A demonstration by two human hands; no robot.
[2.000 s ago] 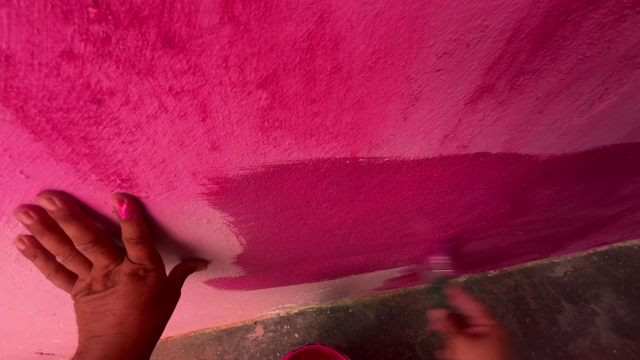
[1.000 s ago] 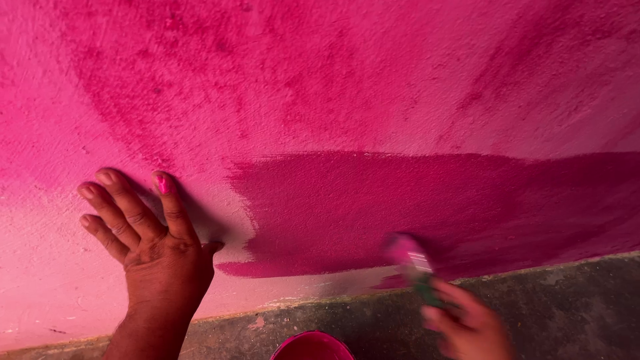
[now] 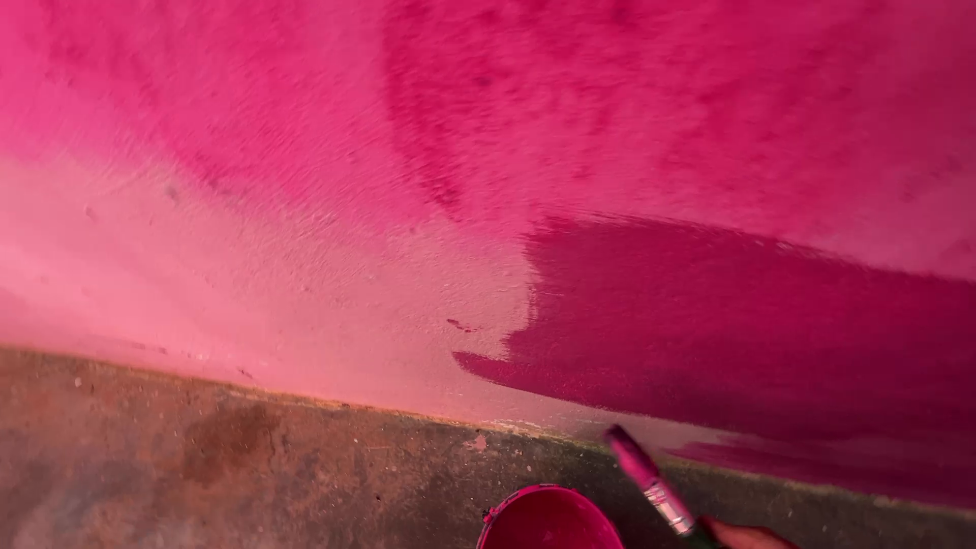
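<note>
My right hand [image 3: 743, 535], cut off by the bottom edge, holds a paintbrush [image 3: 662, 492] with a metal ferrule and a dark green handle. Magenta paint coats its bristles, which point up and left near the foot of the wall. Just left of the brush is a round paint container [image 3: 550, 518], pink inside and cut off below. Dark magenta paint [image 3: 724, 328] covers the lower right of the rough wall, with a ragged left end beside paler pink wall [image 3: 366, 305]. My left hand is out of view.
A stained concrete floor [image 3: 229, 457] runs along the bottom, meeting the wall at a slanting edge. Brighter pink wall [image 3: 305, 99] fills the upper part. A small magenta smudge [image 3: 461, 326] marks the pale area.
My left hand, flat on the wall before, has left the view. The brush has come away from the dark magenta patch to beside the container. The view has shifted and tilted.
</note>
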